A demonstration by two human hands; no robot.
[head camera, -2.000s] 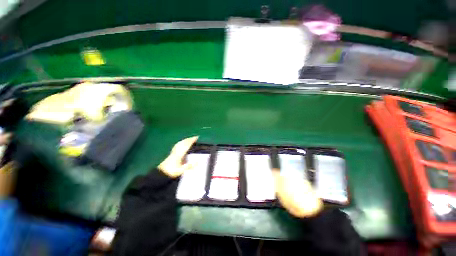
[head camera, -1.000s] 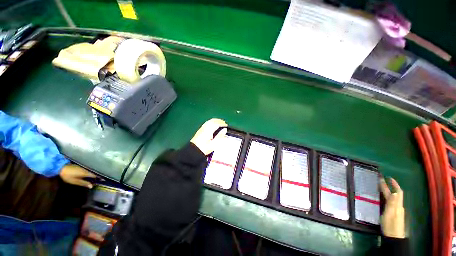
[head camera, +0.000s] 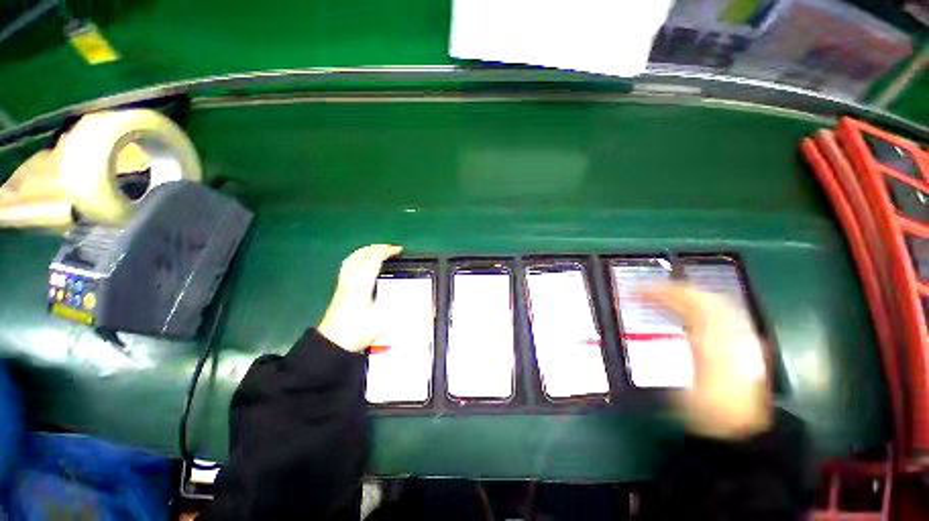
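A black tray lies on the green bench and holds several smartphones side by side with lit white screens. Red bands show on some screens. My left hand holds the tray's left end, its thumb at the edge of the leftmost phone. My right hand is blurred and lies over the two rightmost phones, hiding part of them; whether its fingers touch a screen cannot be told.
A grey tape dispenser with a cream tape roll stands at left, its cable running down. Stacked orange trays are at right. A white paper hangs at the back. Blue clothing of a person shows at lower left.
My right hand has moved from the tray's right end onto the rightmost phones. My left hand stays at the left end. The view has turned, and the red bands look shorter or gone.
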